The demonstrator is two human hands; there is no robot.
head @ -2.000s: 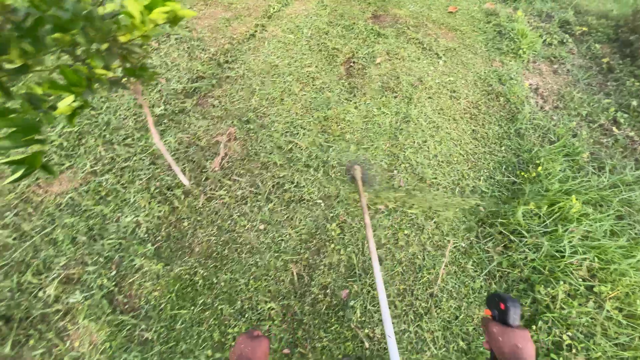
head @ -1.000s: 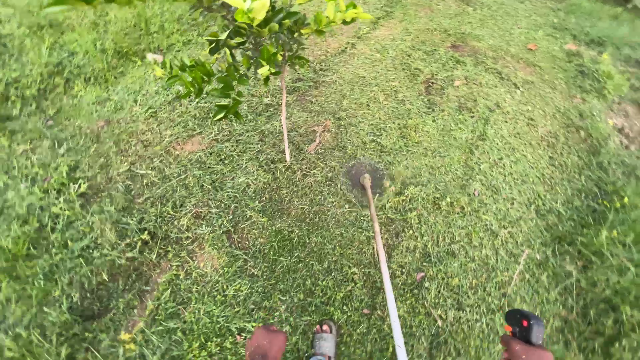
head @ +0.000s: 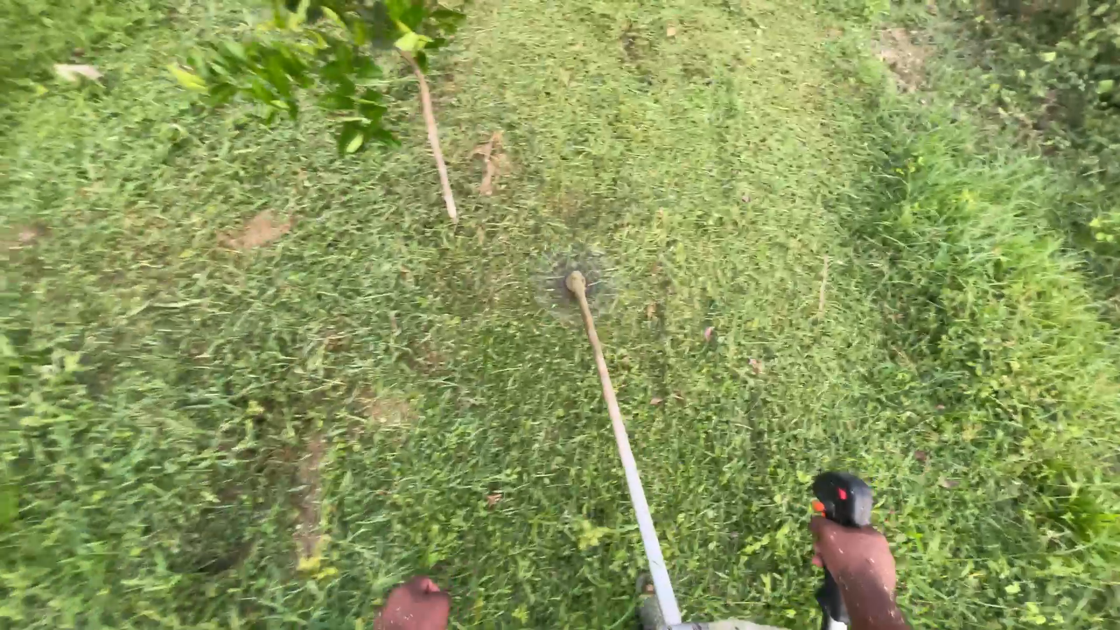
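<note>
A brush cutter's long metal shaft [head: 623, 446] runs from the bottom of the view up to its cutting head [head: 576, 282], whose spinning part shows as a blurred disc just above the grass. My right hand [head: 857, 564] is closed around the black control handle [head: 843, 499], which has orange and red controls. At the bottom edge, left of the shaft, is my left hand [head: 414, 605], its fingers curled; what it grips is hidden below the frame.
A young tree's thin trunk [head: 433, 140] stands just up and left of the cutting head, under green leaves [head: 341, 79]. A dry leaf [head: 492, 162] lies beside it. Taller grass [head: 1006, 254] grows along the right. Part of a shoe [head: 649, 604] shows beside the shaft.
The cutting head has swung from side to side over the grass and now spins right of the young tree's trunk. Both hands stay low in view. The view has shifted.
</note>
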